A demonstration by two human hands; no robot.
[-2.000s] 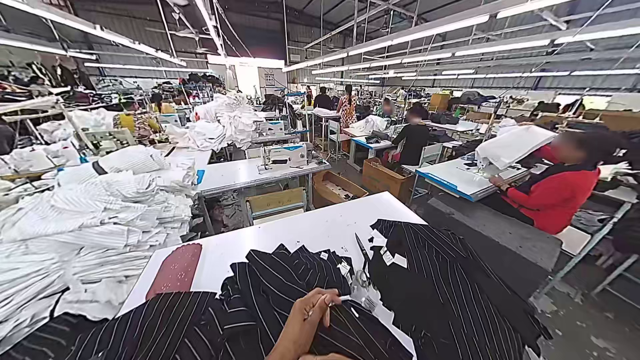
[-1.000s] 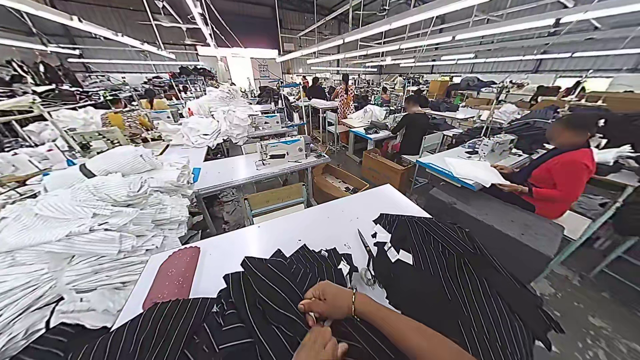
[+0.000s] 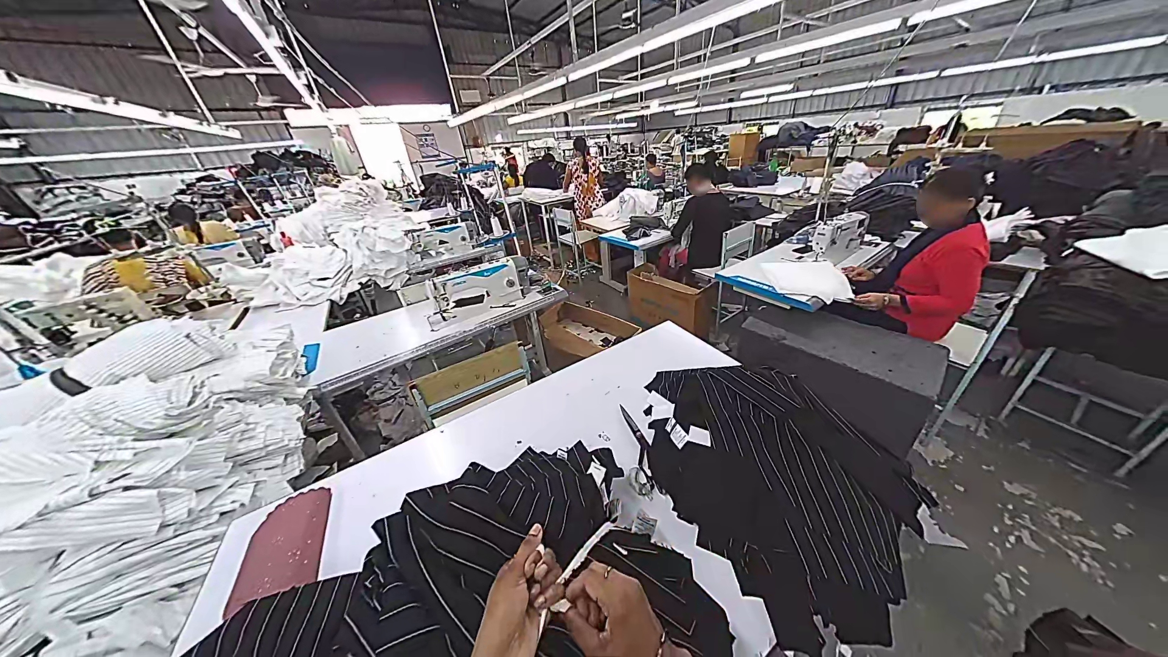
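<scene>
My left hand (image 3: 522, 589) and my right hand (image 3: 610, 610) meet at the front of the white table (image 3: 511, 420), both pinching a narrow white strip (image 3: 584, 552). Under them lies a heap of black pinstriped fabric (image 3: 484, 520). To its right a second pile of black pinstriped fabric pieces (image 3: 776, 474) hangs over the table edge. Scissors (image 3: 637, 443) lie between the two heaps, beside small white labels (image 3: 689, 434). A clear packet (image 3: 644, 523) rests just beyond my right hand. A dusty red board or pad (image 3: 281, 547) lies at the table's left.
White striped garments (image 3: 146, 474) are heaped at the left. Ahead stand a sewing machine (image 3: 479, 285) on its table and cardboard boxes (image 3: 671, 301). At the right, a person in red (image 3: 949, 265) sits at a sewing machine (image 3: 838, 235) beside a dark grey bench (image 3: 844, 360).
My right forearm, which reached across from the right a second ago, is drawn back low. Both hands now hold the raised white strip. The seated person's white cloth, lifted two seconds ago, lies on the machine table.
</scene>
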